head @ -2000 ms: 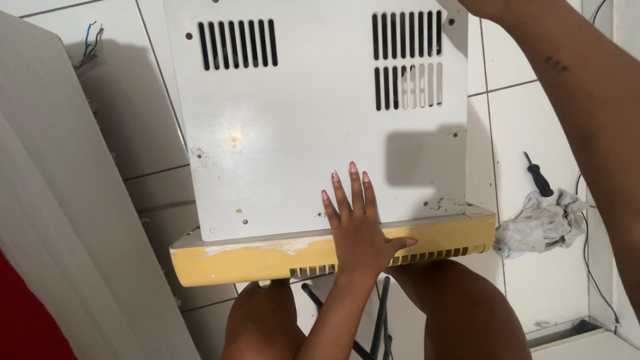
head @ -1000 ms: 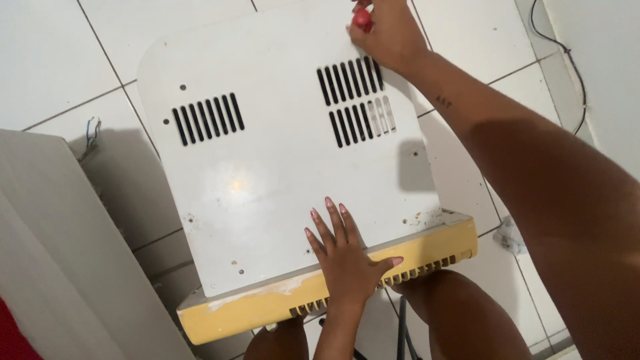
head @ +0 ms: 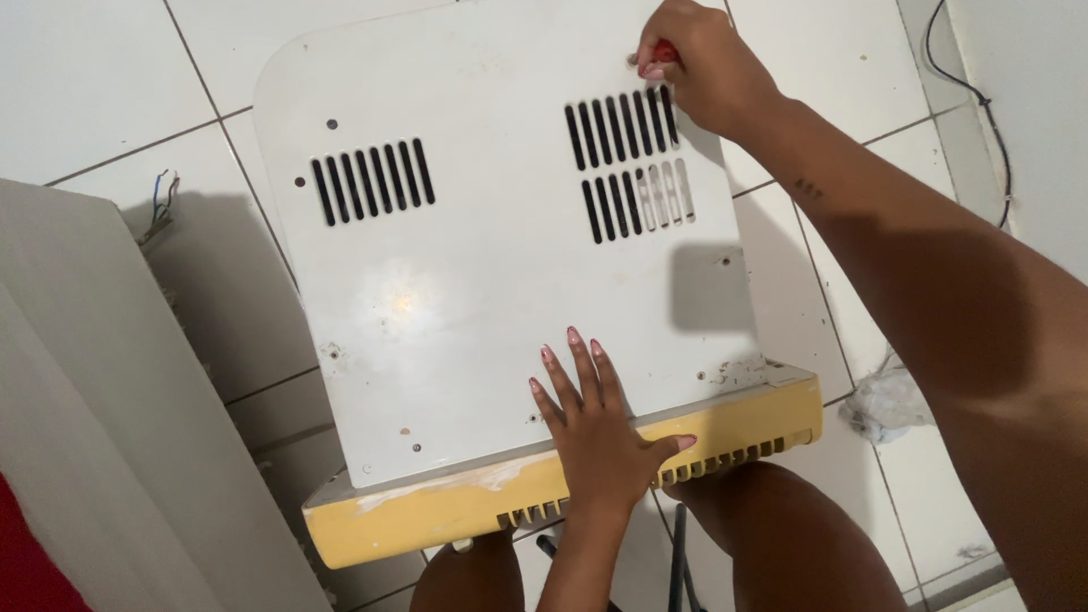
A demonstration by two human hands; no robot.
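Observation:
A white metal casing panel [head: 510, 280] with slotted vents and several screws or screw holes lies before me, and a yellow vented front strip [head: 442, 514] runs along its near edge. My left hand [head: 603, 442] rests with fingers spread, palm over the yellow strip and fingertips on the white panel. At the far right part of the panel, above the vents, my right hand [head: 697, 68] is closed round a small red handle [head: 665, 53], probably a screwdriver's. Its tip is not clearly visible. A round screw head or hole [head: 632, 59] shows just beside the fingers.
At the left stands a grey-white cabinet or appliance side [head: 76, 357], with loose wires [head: 160, 204] behind it. A crumpled whitish cloth or bag [head: 888, 404] lies on the tiled floor [head: 850, 76] at right. A black cable [head: 977, 93] runs by the wall. Dark metal legs [head: 678, 552] show between my knees.
The right hand, partly out of view at first, now shows with the red handle near the upper right vents. My left hand keeps its place on the casing. The view has shifted and turned.

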